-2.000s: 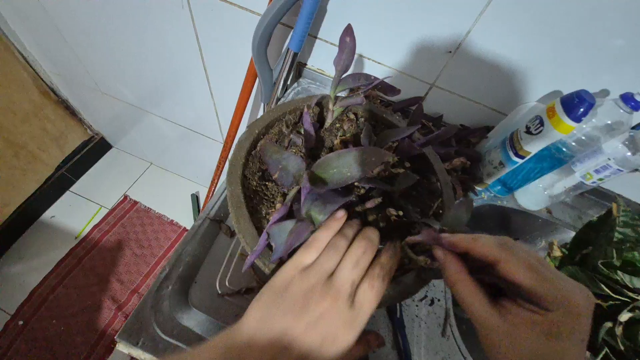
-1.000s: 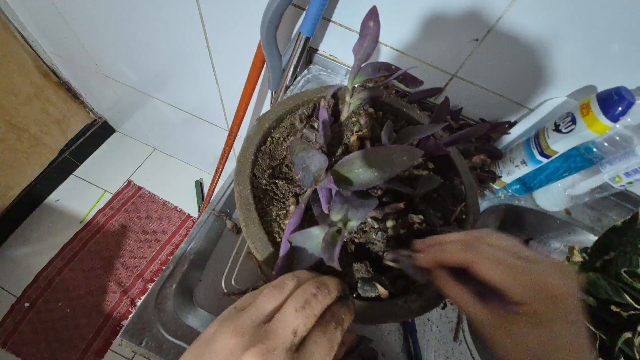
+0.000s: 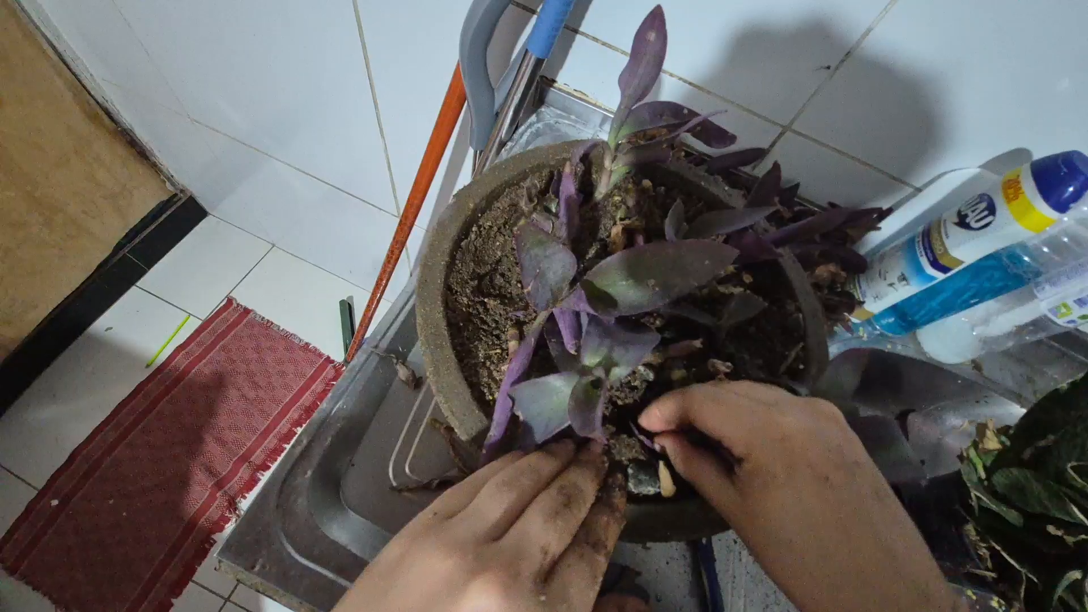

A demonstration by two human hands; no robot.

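Note:
A round pot (image 3: 446,340) of dark soil (image 3: 489,285) holds a purple-leaved plant (image 3: 659,274). Soil-stained, my left hand (image 3: 527,518) rests at the pot's near rim, its fingertips touching the lowest purple leaves; whether it grips anything is hidden. To its right, my right hand (image 3: 756,450) pinches a small purple piece of plant between thumb and forefinger, low over the soil. A grey stone (image 3: 643,478) and a small pale piece (image 3: 666,478) lie between the hands.
The pot stands on a metal sink (image 3: 340,510) against a tiled wall. Plastic bottles (image 3: 943,238) lie at the right, above a leafy green plant (image 3: 1033,493). An orange pole (image 3: 416,195) leans behind; a red mat (image 3: 161,442) covers floor at left.
My left hand has drawn back from its place over the pot's near part two seconds ago, uncovering soil there. My right hand has moved left, nearer the leaves, since one second ago.

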